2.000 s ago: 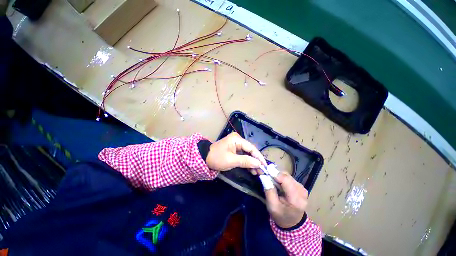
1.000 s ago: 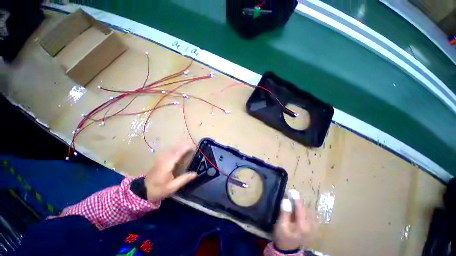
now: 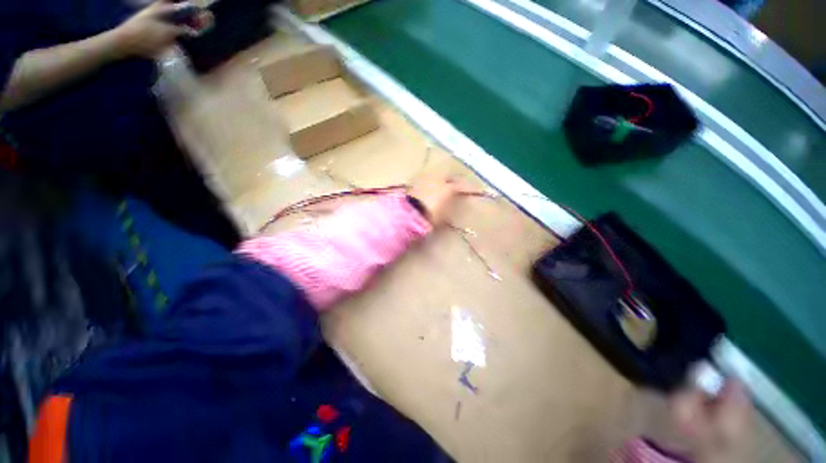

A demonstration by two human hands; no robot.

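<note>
A black shell (image 3: pixel 593 312) with a large round hole lies at the bench's belt-side edge, partly over the pale rail. A red wire with a white plug hangs over its hole. It looks thick; whether shells are stacked is unclear. My left hand (image 3: pixel 444 201), blurred, is over the red and dark wire leads (image 3: pixel 335 199); its grip cannot be made out. My sleeve hides part of the leads. My right hand (image 3: pixel 725 418), blurred at the lower right beside the shell's near corner, has a small white object (image 3: pixel 710 381) at its fingers.
An open cardboard box (image 3: pixel 333 133) stands at the bench's far left. A deep black box (image 3: pixel 589 136) with red wire and a green piece is on the green belt (image 3: pixel 471 108). Another person's hand (image 3: pixel 149 32) is at the upper left, by a black object (image 3: pixel 231 32).
The view has shifted. The shell that lay in front of me has left its place. My left hand has moved over the leads; my right hand is now beside the belt-side shell.
</note>
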